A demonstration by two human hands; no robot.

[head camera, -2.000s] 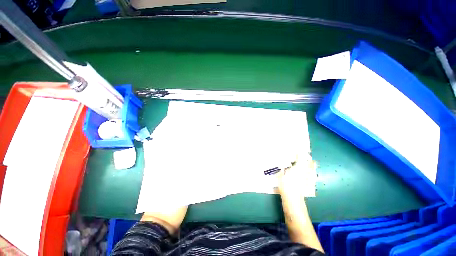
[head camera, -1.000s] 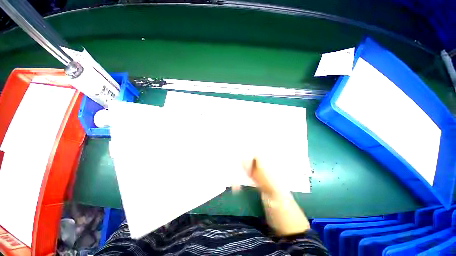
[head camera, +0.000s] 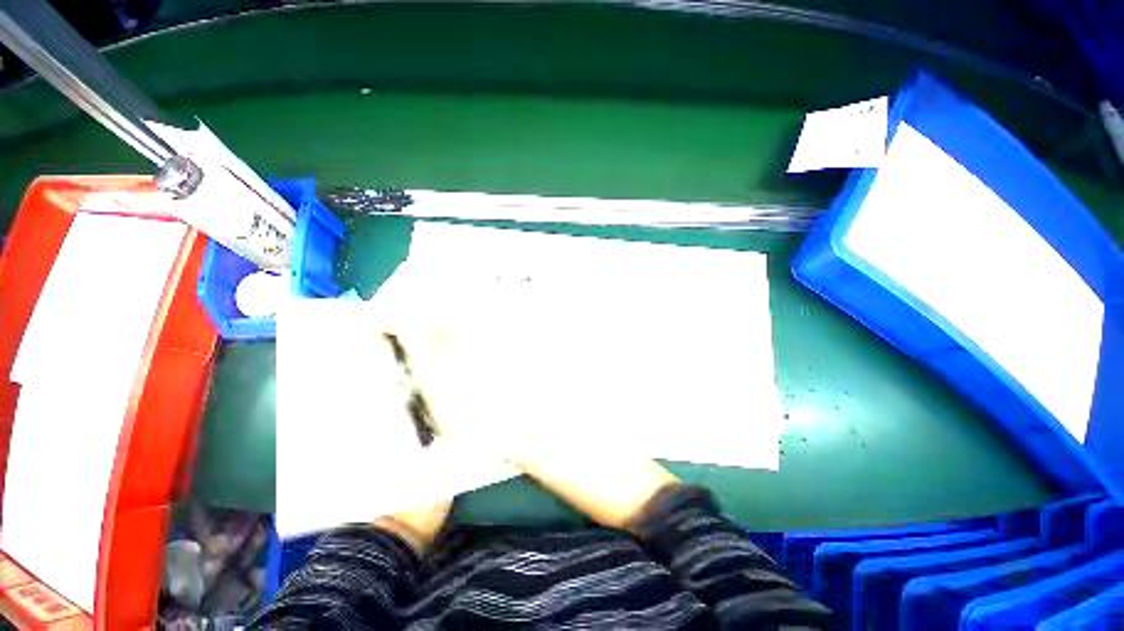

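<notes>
A large white sheet (head camera: 641,358) lies on the green surface. A second white sheet (head camera: 333,431) overlaps its left side. A slim, slanting row of gold-brown and dark parts (head camera: 413,388) shows against the overlapping sheet; single pieces are not clear. My right hand (head camera: 487,444) reaches in from the lower middle to the lower end of this row; its fingers are washed out, so their grip is unclear. My left hand (head camera: 422,515) shows mostly as a wrist at the second sheet's lower edge; its fingers are hidden or washed out.
An orange-red tray (head camera: 154,431) with white sheets is at left. A small blue bin (head camera: 323,247) with a round white item (head camera: 261,293) stands by the metal post (head camera: 93,93). A blue tray (head camera: 943,333) is at right, a white card (head camera: 841,136) at its corner. Blue totes (head camera: 937,567) are lower right.
My right hand has moved left from the large sheet's right side. A second sheet has come in over its left part, now lower than one second ago. The gold-dark row now shows at left.
</notes>
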